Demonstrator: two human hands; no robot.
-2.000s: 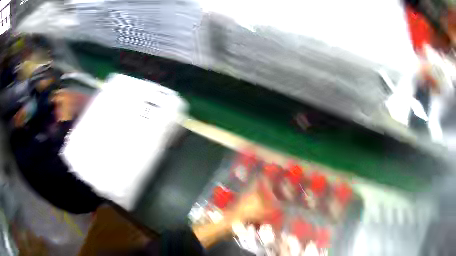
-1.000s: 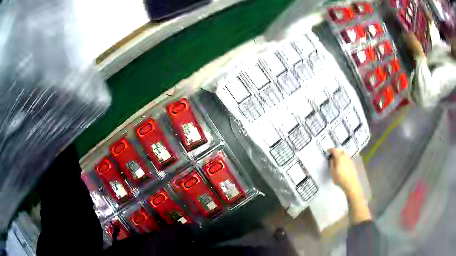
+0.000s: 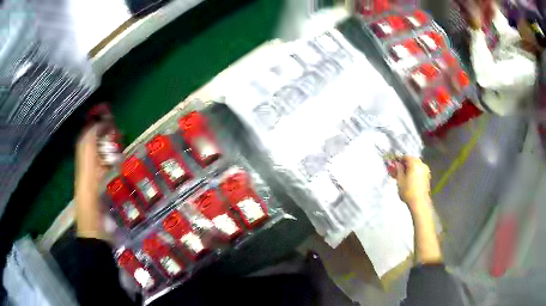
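Note:
My left hand [image 3: 88, 164] is at the left over the belt's edge. It holds a dark-red keypad phone [image 3: 108, 140], blurred, just beyond the tray's left end. A clear phone tray [image 3: 278, 216] lies in front with two rows of red phones [image 3: 164, 164], pale labels up. To its right lies a white film tray [image 3: 353, 206] with rows of phone-shaped outlines, blurred. My right hand [image 3: 414, 182] is at its right edge, fingertips together at a small dark-reddish spot. Blur hides whether they grip anything.
The green belt [image 3: 197, 51] curves behind the trays. Another phone tray [image 3: 419, 72] stands at upper right, beside a person's pale sleeve [image 3: 503, 66]. Silvery ridged piles [image 3: 42, 83] are at upper left. A white sheet [image 3: 386, 239] hangs below the film tray.
My left hand has come into view holding a phone. The view has shifted, so the trays sit slightly further left. My right hand remains at the film tray's right edge, slightly higher in view.

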